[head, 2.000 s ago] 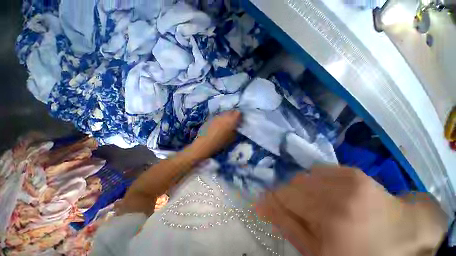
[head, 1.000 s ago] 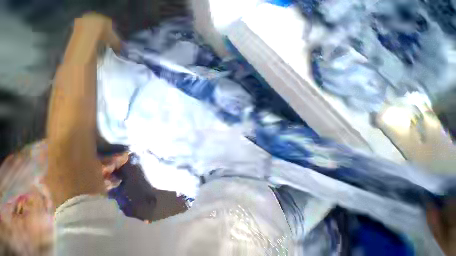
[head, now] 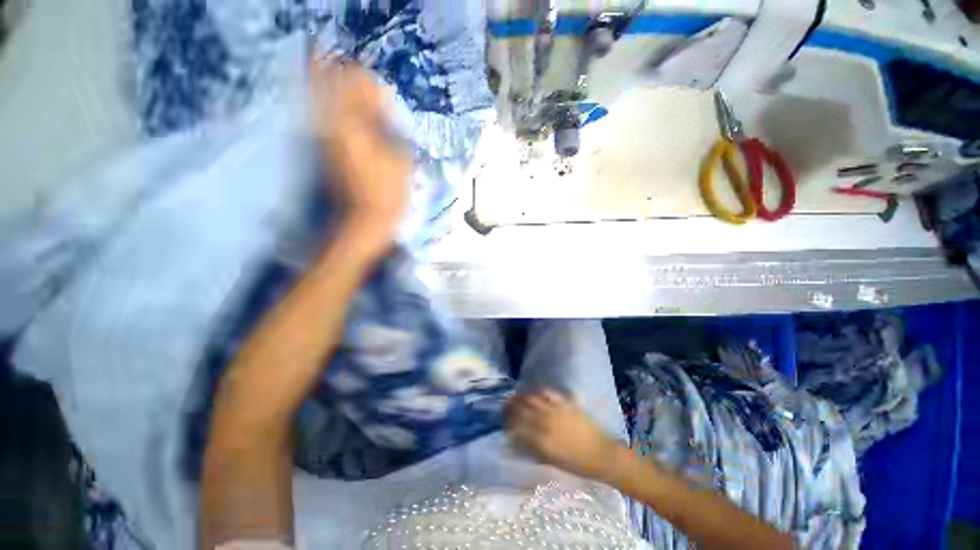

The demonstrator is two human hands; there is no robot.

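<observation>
The blue floral garment fabric point(head: 392, 371) lies over my lap and up onto the table at the left, with its pale blue wrong side showing in a wide sheet at the far left. My left hand point(head: 360, 134) is blurred and closed on the fabric at the table's left, left of the needle area. My right hand point(head: 553, 430) is low over my lap, closed on the right edge of the floral fabric. The presser foot area point(head: 564, 134) of the white sewing machine is lit brightly, right of my left hand.
Scissors with yellow and red handles point(head: 747, 177) lie right of the needle. A thin red tool point(head: 865, 193) lies further right. A ruler strip point(head: 741, 277) runs along the table's front edge. Layered cut pieces point(head: 741, 430) hang below right beside a blue bin point(head: 913, 430).
The view has swung toward the machine and scissors. The fabric has been pulled out across my lap and up to the left of the needle. My left hand has moved up onto the table.
</observation>
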